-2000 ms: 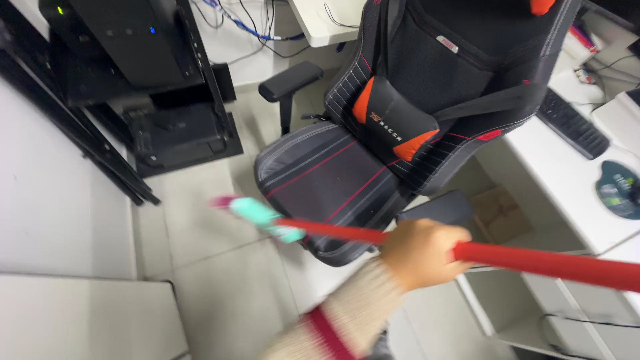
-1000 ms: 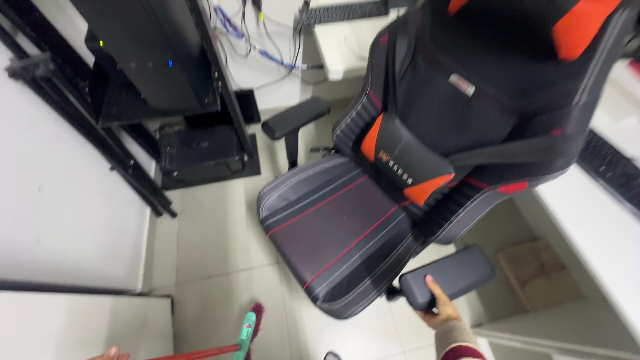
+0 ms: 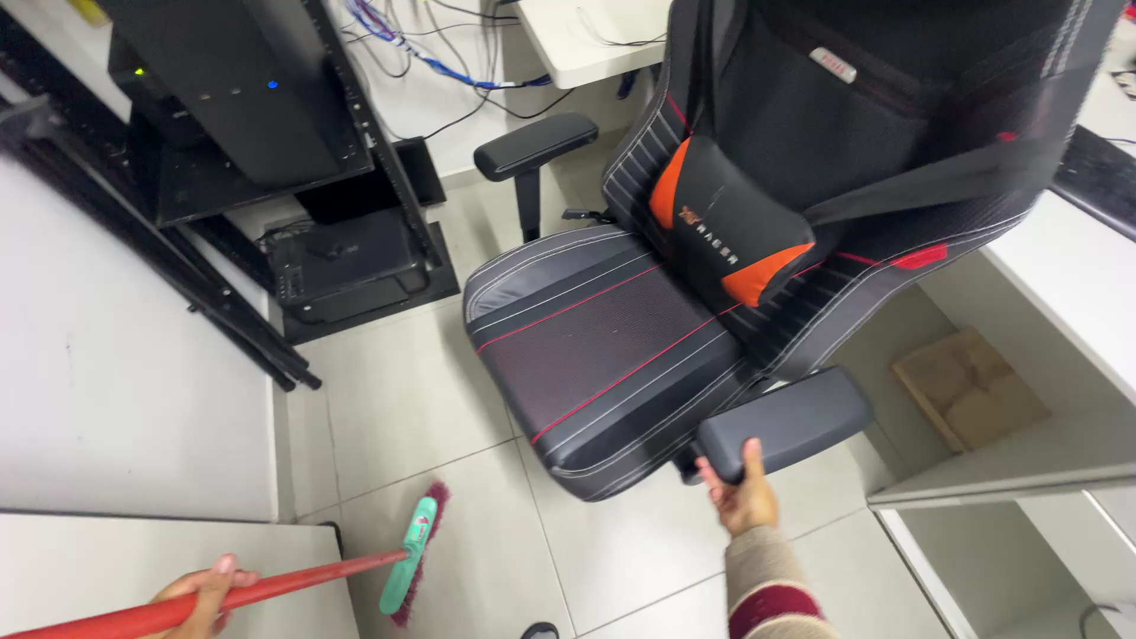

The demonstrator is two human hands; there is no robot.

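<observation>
My left hand (image 3: 206,596), at the lower left, is closed around the red handle (image 3: 306,579) of a broom. The broom's green head (image 3: 410,555) with dark red bristles rests on the tiled floor. At the lower right my right hand (image 3: 744,497) grips the front end of the padded armrest (image 3: 785,426) of a black gaming chair, thumb on top and fingers beneath. The chair's seat (image 3: 603,346) has red stitching, and a black and orange lumbar cushion (image 3: 732,222) lies against its backrest.
A black rack (image 3: 266,204) with computer equipment stands at the upper left, black poles (image 3: 240,328) beside it. Cables (image 3: 444,67) hang near a white table (image 3: 590,44). On the right are a white desk (image 3: 1078,275) and open shelving holding a brown flat item (image 3: 967,390).
Two seconds ago one hand held the broom handle before the chair, with the broom head farther up. Now my right hand is on the armrest and the broom is in my left hand, its head lower.
</observation>
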